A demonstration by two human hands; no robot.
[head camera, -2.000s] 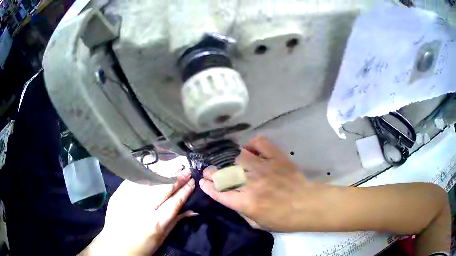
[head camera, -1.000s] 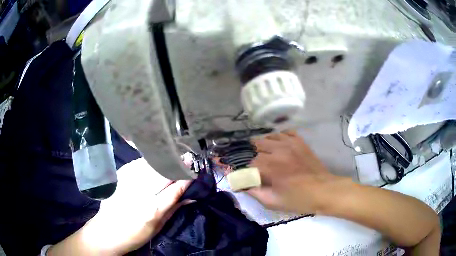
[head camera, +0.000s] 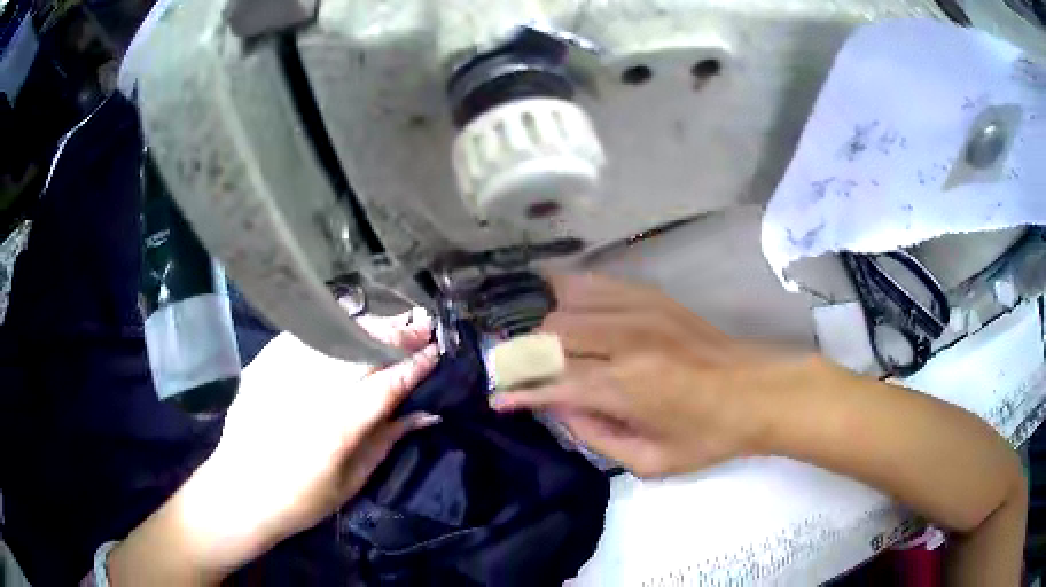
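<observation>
The dark garment (head camera: 482, 482) lies heaped under and in front of the needle area and spreads out to the left. The presser foot (head camera: 447, 327) is small and shiny, partly hidden by fingers and cloth. My left hand (head camera: 310, 441) lies left of the foot, its fingers and thumb closed on a dark fold. My right hand (head camera: 642, 367) is right of the foot. Its fingertips are partly hidden behind the tension dial (head camera: 525, 361), and its thumb is at the cloth's edge. Whether it grips the cloth cannot be seen.
The pale machine head (head camera: 390, 138) with a white ribbed knob (head camera: 528, 161) fills the upper middle. A green and white thread cone (head camera: 193, 344) stands left. A written paper sheet (head camera: 883, 149), black-handled shears (head camera: 900, 310) and a white block (head camera: 843, 333) are at right.
My right hand, away from the cloth's edge a second ago, is now nearer it, with the thumb beside the fold. My left hand stays at the cloth. The camera view has shifted.
</observation>
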